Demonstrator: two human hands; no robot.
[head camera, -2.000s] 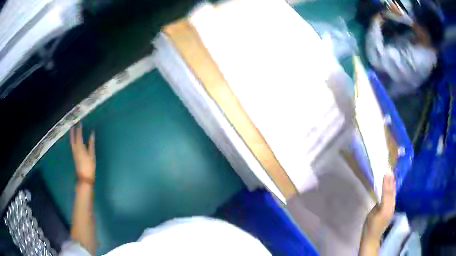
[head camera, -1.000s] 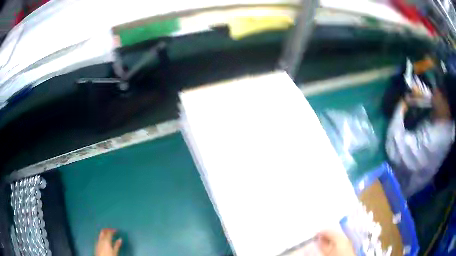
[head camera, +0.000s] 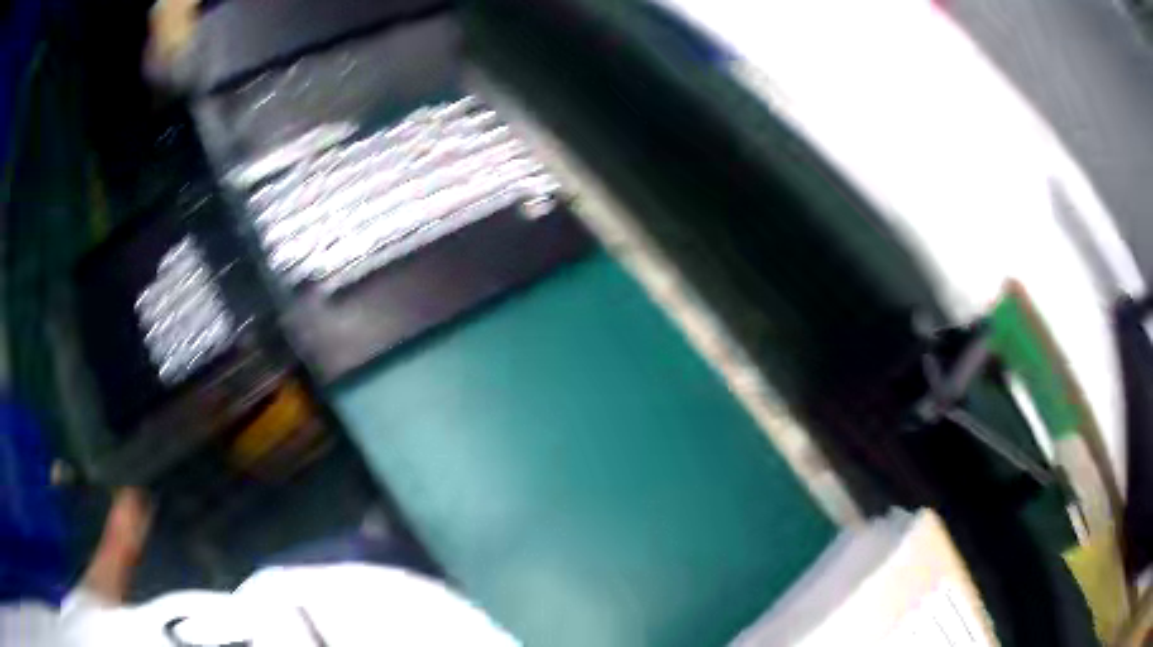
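My left hand (head camera: 123, 528) is at the lower left, blurred and partly in shadow, off the bench. I cannot make out its fingers or anything in it. My right hand is not in view. Shiny silver hubs (head camera: 398, 190) lie massed in rows on a black mat (head camera: 436, 284) on the bench. A smaller group of silver parts (head camera: 186, 314) lies on a black tray at the left. The white stack (head camera: 872, 594) shows at the bottom right, cut off by the edge.
The green bench top (head camera: 594, 442) runs from the mat to the white stack. A pale rail (head camera: 708, 335) edges its far side. A white shelf (head camera: 885, 139) curves along the upper right. A yellow-orange object (head camera: 276, 427) sits low beside the bench.
The view has swung left and tilted. The silver hubs are now large in view, and the white stack has moved to the bottom right corner. My right hand has left the picture.
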